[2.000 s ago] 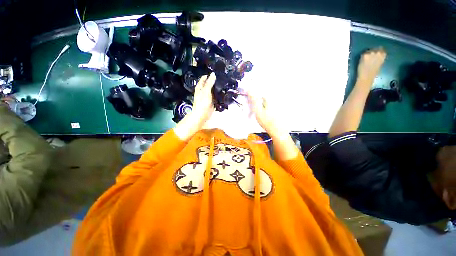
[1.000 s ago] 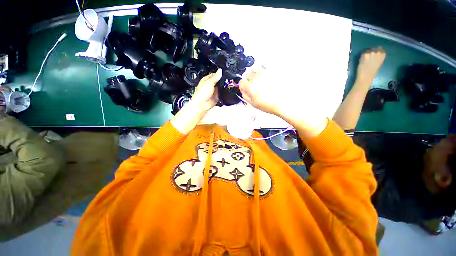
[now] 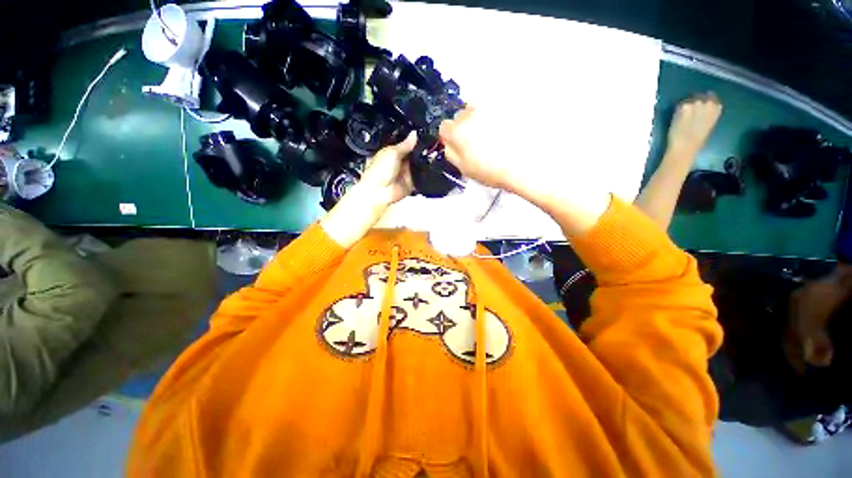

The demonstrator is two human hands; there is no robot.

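A black lamp housing [image 3: 433,175] is held low over the white sheet, just in front of the wearer's chest. My left hand [image 3: 388,174] grips it from its left side. My right hand [image 3: 467,145] is at its upper right, fingers bent at the housing's opening, where a small reddish strand shows. What the right fingertips pinch is too small to tell. A round white part [image 3: 452,239] with a thin white cord lies at the sheet's near edge, below the housing. A pile of glossy black housings [image 3: 245,91] lies to the left.
Small black round parts [image 3: 411,84] lie at the pile's right edge on the white sheet [image 3: 560,121]. A white lamp [image 3: 172,56] stands at the back left. A neighbour's forearm [image 3: 687,140] rests on the right beside black parts [image 3: 794,168]. A sleeve [image 3: 56,299] shows at left.
My right hand has come from the sheet's right side onto the housing, and its forearm now reaches in from the right. The white round part now shows near the chest. The view has shifted slightly.
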